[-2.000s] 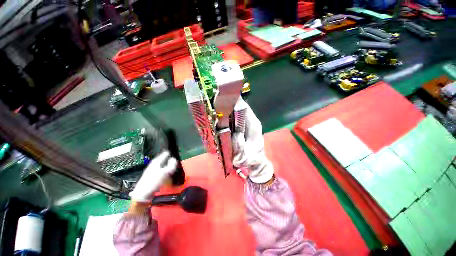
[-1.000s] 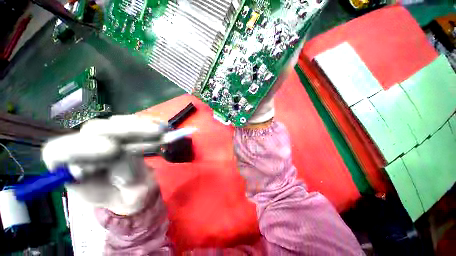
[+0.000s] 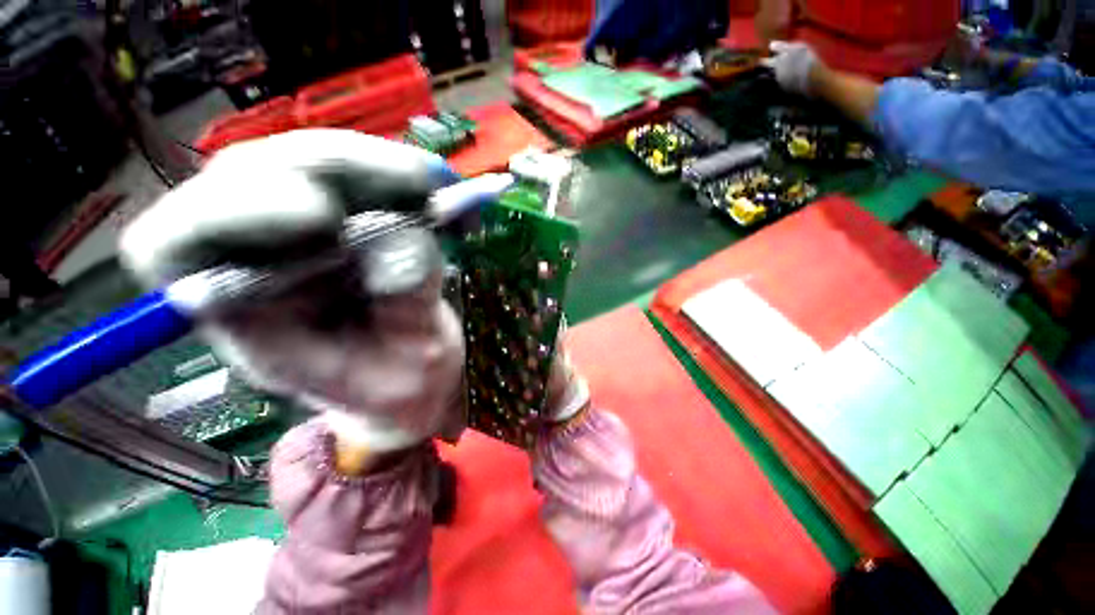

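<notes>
My left hand (image 3: 324, 282), in a white glove, is large and blurred at the left centre. It is shut on a blue marker pen (image 3: 102, 346), its blue end pointing left and its pale tip near the board's upper edge. My right hand (image 3: 567, 382), also gloved, holds the green circuit board (image 3: 519, 318) upright from behind its right edge. The board's face with small parts is towards me. Most of my right hand's fingers are hidden by the board.
Red work mat (image 3: 504, 541) lies below my hands. Green and white cards (image 3: 919, 384) lie on a red stack (image 3: 787, 264) at right. Other boards (image 3: 751, 192) are on the dark green line. A person's blue sleeve (image 3: 973, 126) and gloved hand reach in at upper right. White paper (image 3: 214, 579) is lower left.
My left hand with the pen has moved up and right to the board. The board is turned more upright and sits lower in view. Another person's arms have come into view at upper right.
</notes>
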